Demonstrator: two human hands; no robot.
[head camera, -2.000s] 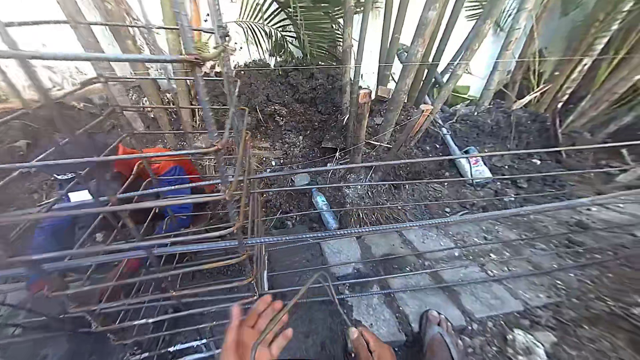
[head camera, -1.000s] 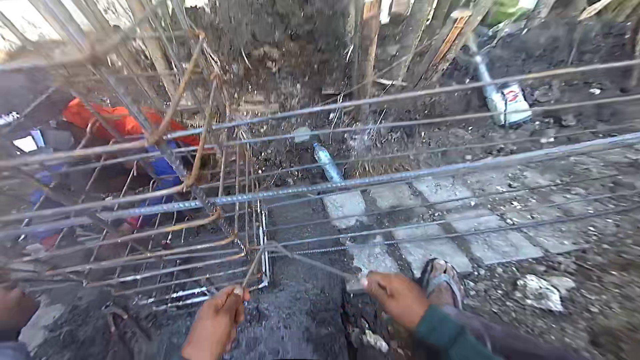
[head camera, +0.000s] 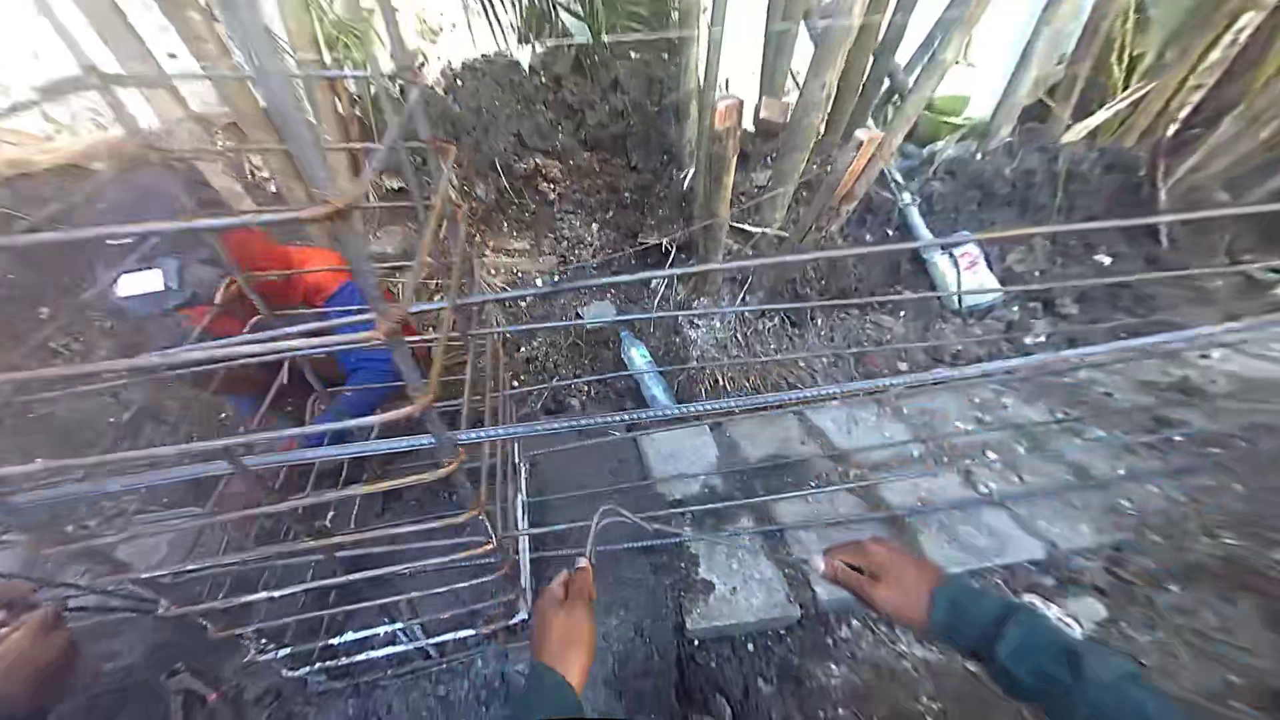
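My left hand (head camera: 565, 620), at lower center, is closed on one end of a thin bent metal wire (head camera: 622, 514). The wire rises from my fingers, bends and runs right over the lower bars. My right hand (head camera: 885, 580), in a dark green sleeve, is to the right over the paving blocks with its fingers curled; whether it holds anything is unclear. A rebar cage (head camera: 370, 490) with bent stirrups is left of my left hand. A long ribbed steel bar (head camera: 780, 402) crosses in front of both hands.
A co-worker in orange and blue (head camera: 360, 350) bends behind the cage; another person's hand (head camera: 35, 640) is at the lower left edge. Beyond the bars lie a plastic bottle (head camera: 648, 370) and a larger bottle (head camera: 962, 272). Concrete blocks (head camera: 742, 580) and wooden stakes (head camera: 720, 180) are nearby.
My right hand has moved right, away from my left hand; a second ago it was at the wire's other end. Another person's hand shows more fully at lower left.
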